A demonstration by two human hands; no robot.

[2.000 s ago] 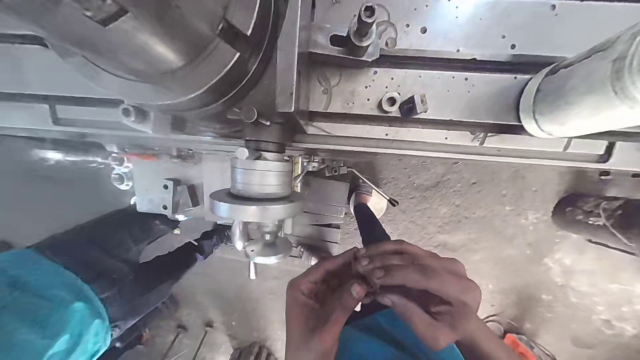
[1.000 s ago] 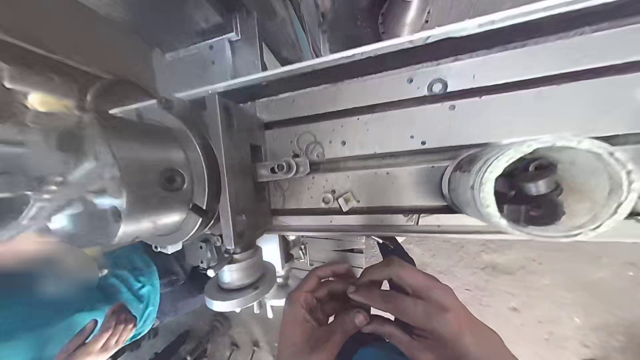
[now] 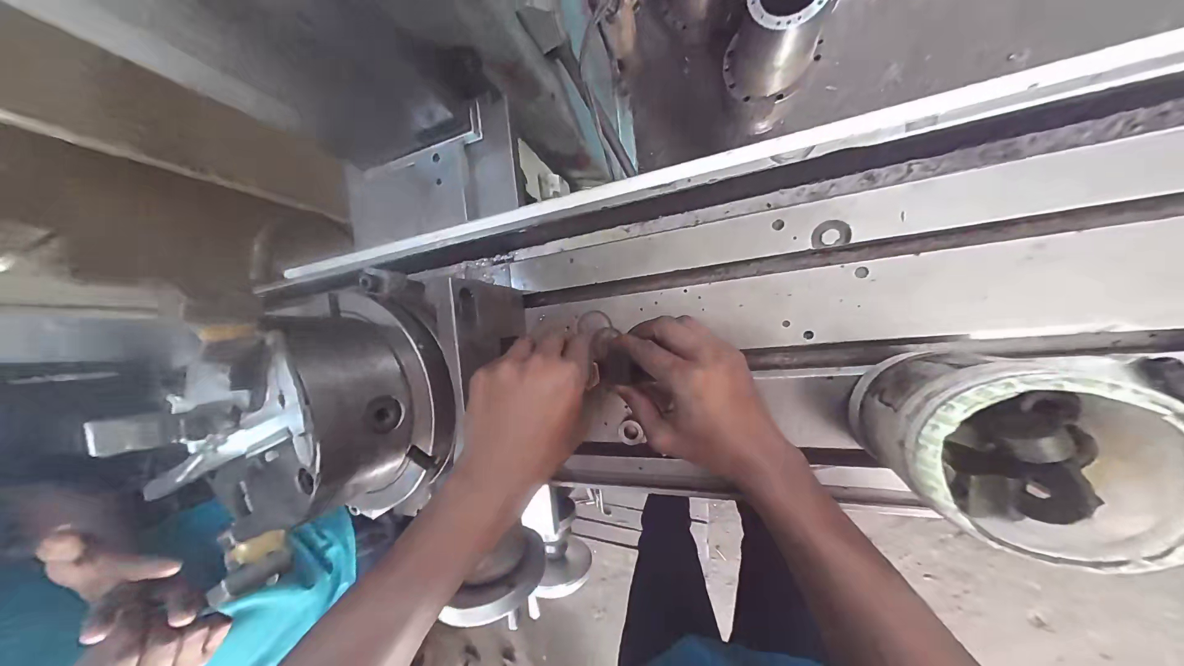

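Both hands are over the slotted steel machine table (image 3: 684,324), close beside the mounting plate of a round chuck. My left hand (image 3: 532,393) has its fingers curled around the clamp stud and nut (image 3: 606,344), whose lower part the fingers hide. My right hand (image 3: 694,384) reaches the same stud from the right, thumb and fingertips pinched about a small dark metal piece (image 3: 622,365). Just below the fingertips a steel ring or nut (image 3: 632,432) lies on the table. A thin wire-like ring (image 3: 595,322) shows behind the hands.
A chuck with jaws (image 3: 356,398) stands at left. At right, a hollow cylinder (image 3: 888,416) holds dark metal parts. A washer (image 3: 831,234) lies on the table. Handwheels (image 3: 499,573) sit below. A co-worker's hands (image 3: 139,592) are at lower left; a flanged metal cylinder (image 3: 772,55) stands beyond the table.
Both my hands have moved from in front of the table up to the clamp stud on it. The view has shifted widely. The square block seen beside the ring is no longer visible there.
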